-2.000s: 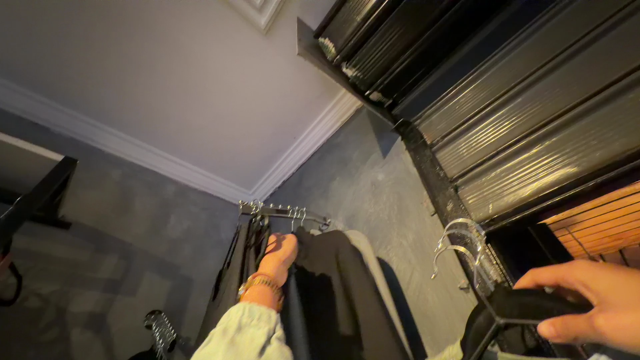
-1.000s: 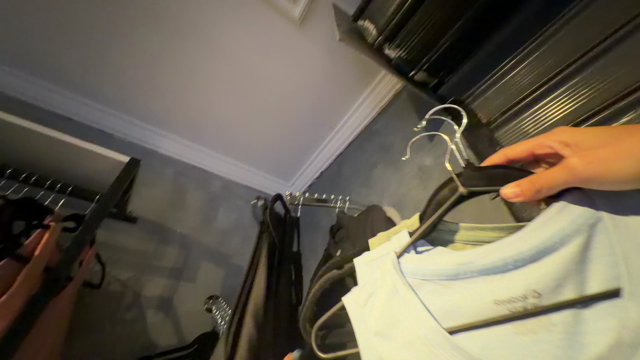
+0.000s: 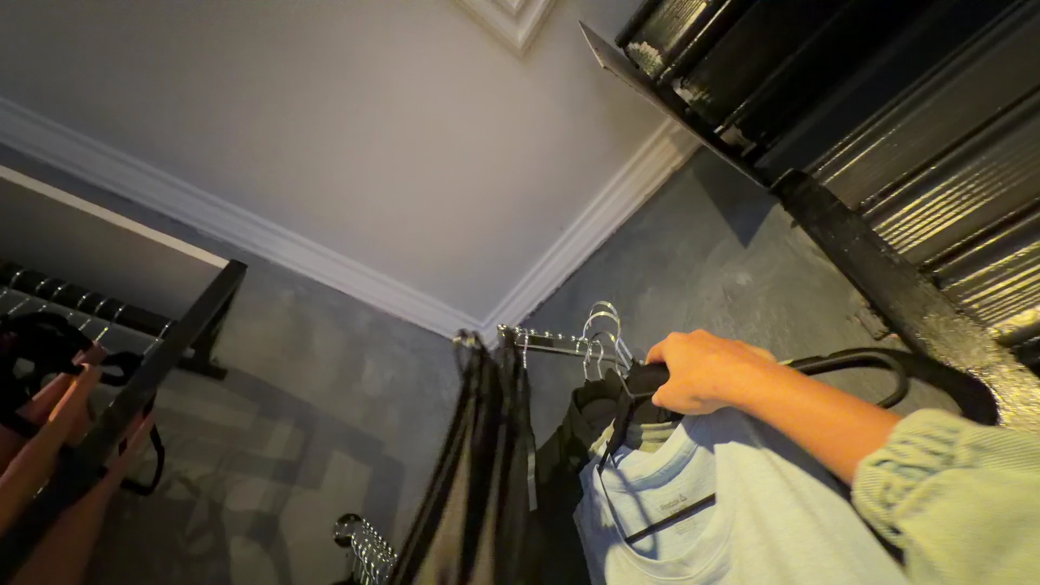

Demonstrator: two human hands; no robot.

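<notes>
My right hand (image 3: 707,374) grips the black tops of several clothes hangers (image 3: 650,380) near the centre right. Their metal hooks (image 3: 605,317) stand up beside the end of a metal wall rail (image 3: 552,345); whether they rest on it cannot be told. A light blue T-shirt (image 3: 756,504) hangs from the front hanger, with other garments behind it. Dark garments (image 3: 479,455) hang on the rail to the left of my hand. My left hand is out of view.
A black clothes rack (image 3: 162,357) with pink and black garments stands at the left. Below centre is a cluster of metal hooks (image 3: 370,548). A black corrugated roller shutter (image 3: 934,146) and its guide rail (image 3: 886,260) fill the upper right.
My right hand has carried the hangers and the light blue T-shirt leftward to the wall rail. My left hand, among the dark garments two seconds ago, has left the view.
</notes>
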